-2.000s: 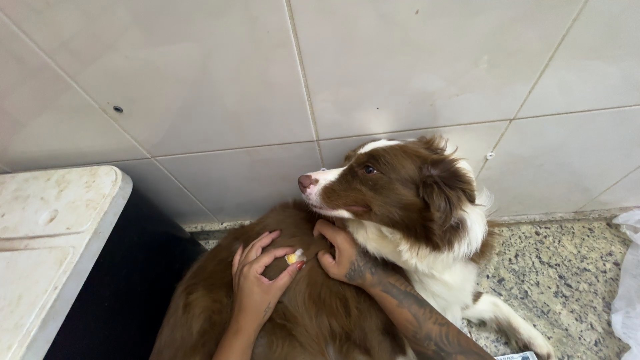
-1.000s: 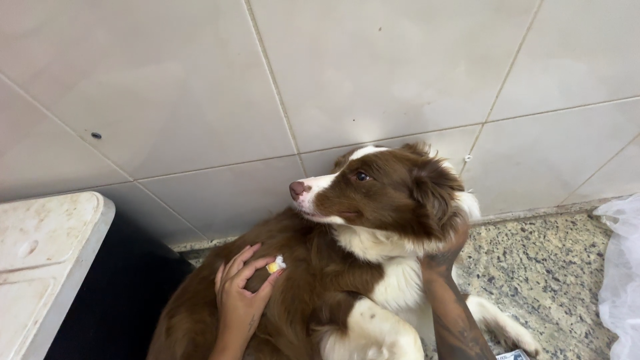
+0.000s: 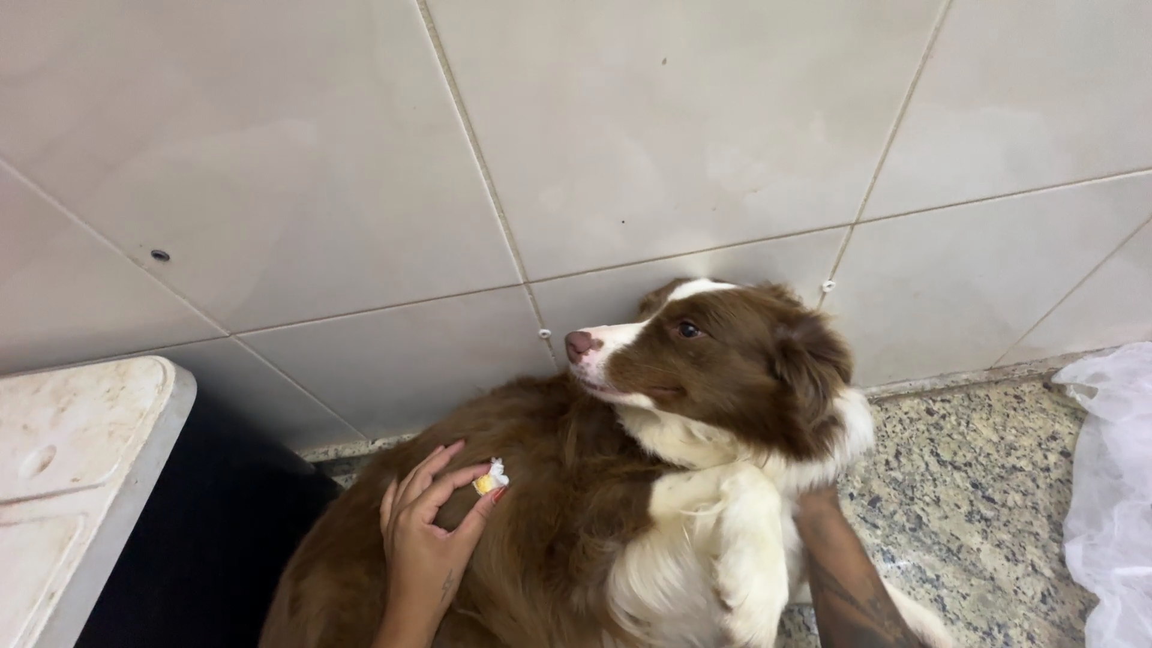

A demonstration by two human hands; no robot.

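Note:
A brown and white dog (image 3: 558,504) lies on its side against the wall, its head (image 3: 738,360) turned left and its eye open. My left hand (image 3: 441,513) rests on the dog's brown flank, thumb and index finger pinching a small crumpled white and yellow piece (image 3: 491,478), perhaps cotton or tissue. At the right, my tattooed forearm reaches up to the white fur at the dog's neck. Only the wrist side of my right hand (image 3: 815,500) shows there; its fingers are hidden behind the neck fur. A white foreleg (image 3: 751,558) is bent up beside that arm.
Pale wall tiles (image 3: 684,126) rise behind the dog. A dirty white plastic surface with a rounded corner (image 3: 90,423) juts in at left, above a dark area. Speckled stone flooring (image 3: 963,504) lies at right, with thin translucent white material (image 3: 1111,504) at the edge.
My right hand has left the dog's flank beside my left hand and is now at its neck. The dog's foreleg has come up into view. My left hand still pinches the small piece.

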